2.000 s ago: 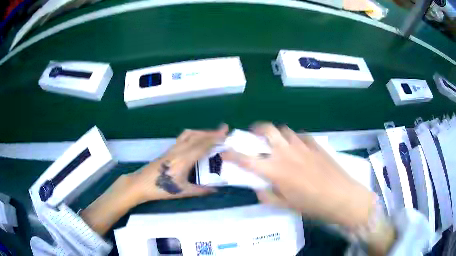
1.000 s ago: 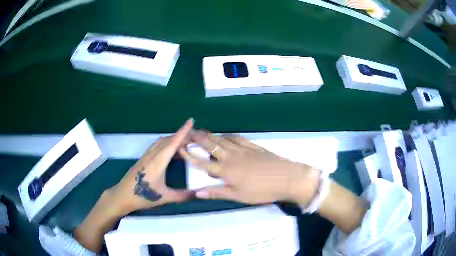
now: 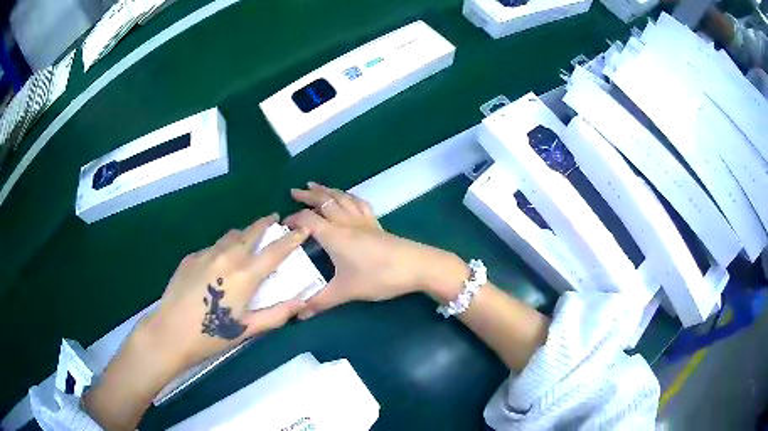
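Observation:
A white watch box [image 3: 290,282] lies on the green worktop between my hands; its lower left part is mostly hidden under my left hand. My left hand [image 3: 223,299], back upward with a dark mark, spans the box with fingers and thumb on its edges. My right hand [image 3: 358,252], with a ring and bead bracelet, holds the box's right end between thumb and forefinger. The printing on its face is covered. A flat white outer sleeve or blank [image 3: 290,400] lies at the bottom edge, partly cut off.
On the green belt beyond the pale rail [image 3: 421,177] lie a watch box [image 3: 156,164] and a box back-side up [image 3: 362,84]. Stacked finished boxes [image 3: 581,198] lean at the right. Fanned card stacks [image 3: 114,29] are at the upper left. A small box [image 3: 74,368] stands lower left.
The view has turned, so the stacked boxes appear nearer and the belt boxes have shifted. My left hand now lies across the box, and my right hand has moved from its top to its right end.

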